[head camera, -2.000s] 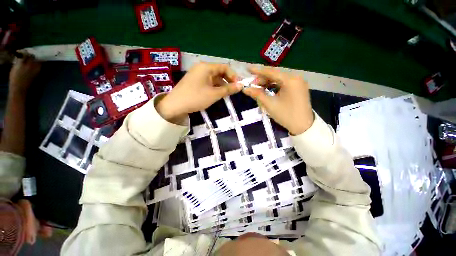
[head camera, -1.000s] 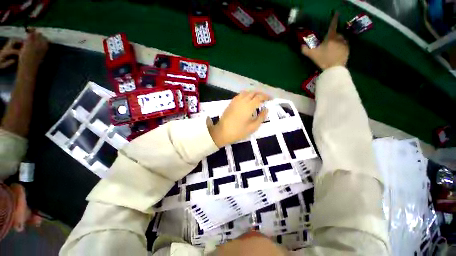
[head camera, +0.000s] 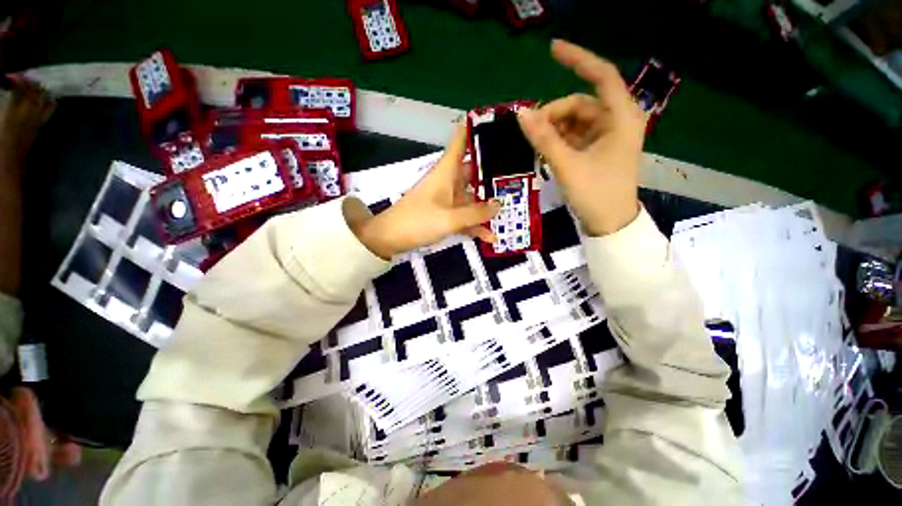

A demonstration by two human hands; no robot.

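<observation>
My left hand [head camera: 425, 207] holds a red-edged phone unit [head camera: 514, 214] upright above the sheets, keypad end towards me. A black sticker [head camera: 503, 146] covers the unit's upper window area. My right hand [head camera: 590, 138] is at the unit's top right corner, thumb and a fingertip together at the sticker's corner, index finger raised. Whether it pinches the sticker or only touches it I cannot tell. Sticker sheets [head camera: 465, 319] with rows of black squares lie fanned in a stack below my hands.
Waiting red units [head camera: 242, 182] are heaped at left on a partly used sheet [head camera: 127, 259]. Spent white sheets [head camera: 772, 336] are piled at right. A green conveyor belt [head camera: 247, 35] with a pale rail [head camera: 401, 117] carries more units. Another person's arm [head camera: 12, 188] is at far left.
My right hand has come back from the belt to the unit. My left hand has left the sheet and taken hold of a phone unit, which now has a black sticker on it.
</observation>
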